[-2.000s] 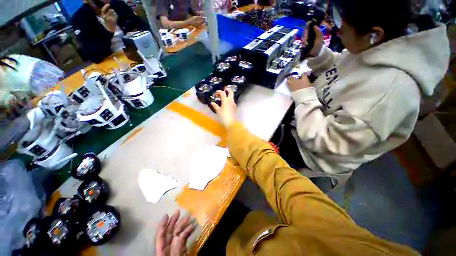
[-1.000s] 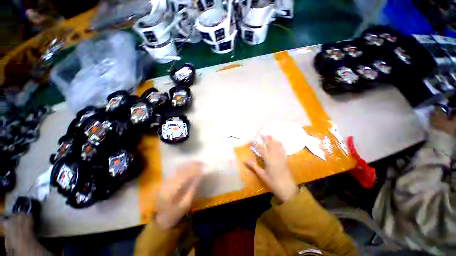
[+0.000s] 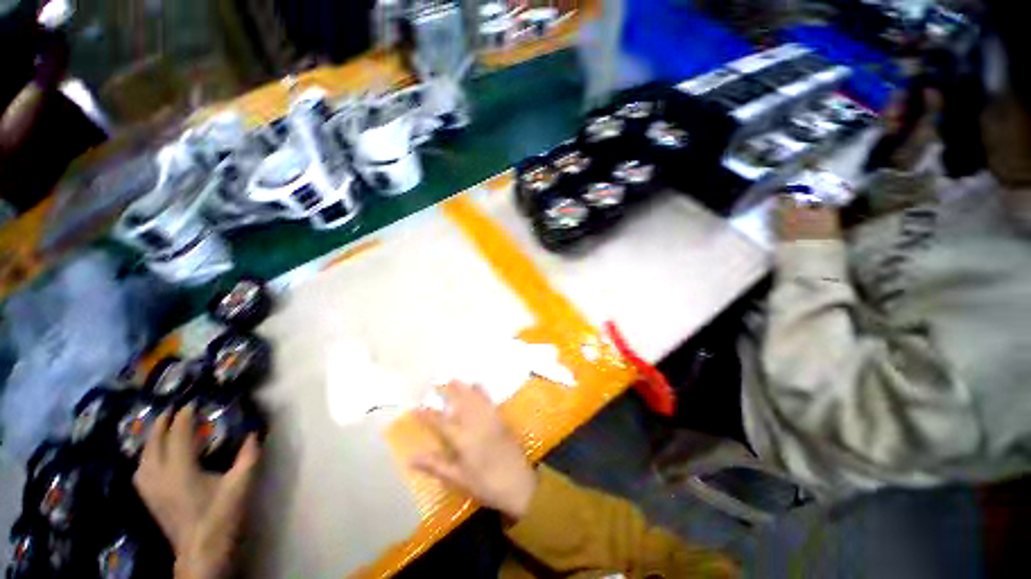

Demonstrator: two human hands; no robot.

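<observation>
Black round camera head housings with shiny inserts and orange-red centres lie heaped at the left (image 3: 53,495). My left hand (image 3: 195,486) is at the right edge of this heap, its thumb and fingers spread around the near side of one housing (image 3: 218,425). Blur hides whether it grips it. My right hand (image 3: 473,448) is low over the taped front edge, fingers apart and holding nothing visible. Its fingertips are at white, thin, irregular pieces (image 3: 497,369). Another white piece (image 3: 353,385) lies to the left of them.
A neater group of black housings (image 3: 603,195) stands at the back right. A red-handled tool (image 3: 642,371) lies on the right front edge. White camera bodies (image 3: 296,181) stand behind on green. A crumpled clear bag (image 3: 68,351) is at left. A neighbour's sleeve (image 3: 825,351) is at right.
The view has turned right. My left hand has moved from the middle of the table to the left heap. My right hand remains near the white pieces.
</observation>
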